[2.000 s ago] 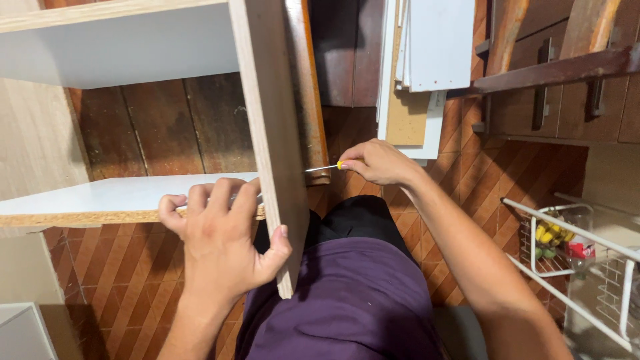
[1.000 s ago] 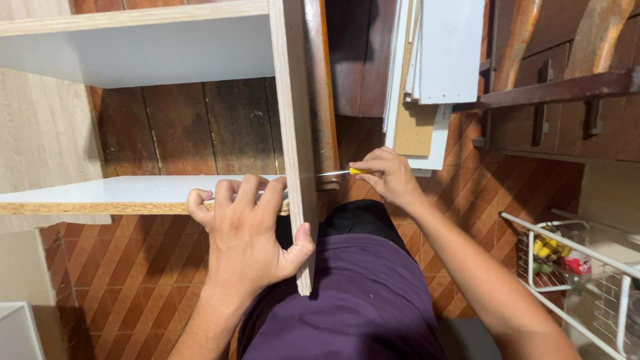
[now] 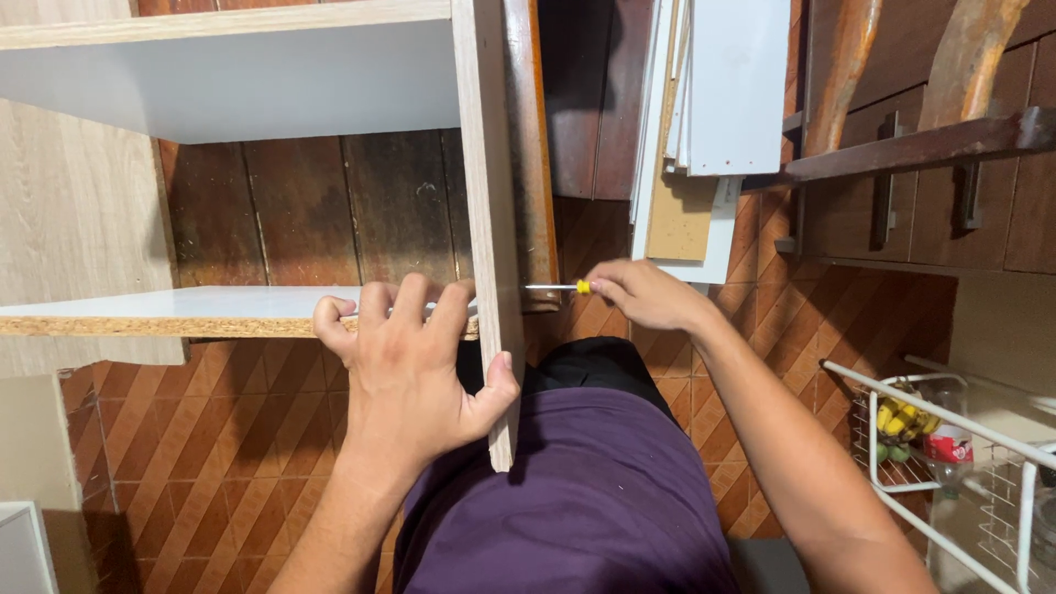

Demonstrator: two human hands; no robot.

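Observation:
A chipboard shelf panel (image 3: 165,323) with a white face meets an upright wood-grain side panel (image 3: 487,206) of a cabinet frame. My left hand (image 3: 404,363) grips the corner, its fingers over the shelf's raw edge and its thumb against the side panel's edge. On the panel's right side, my right hand (image 3: 639,293) holds the yellow handle of a screwdriver (image 3: 557,287). The metal shaft points left at the outer face of the side panel; its tip's contact is hidden. A second white-faced panel (image 3: 289,82) joins the side panel farther up.
Under the frame is a dark wooden plank table (image 3: 305,214). White and brown boards (image 3: 734,91) are stacked upper right, near wooden chair parts (image 3: 907,148) and drawers. A white wire rack (image 3: 924,487) with bananas (image 3: 903,417) stands at the right. The floor is tiled.
My right hand stays on the screwdriver, its fingers and wrist changing pose around the handle. My left hand keeps its hold on the panel corner. The view shifts slightly.

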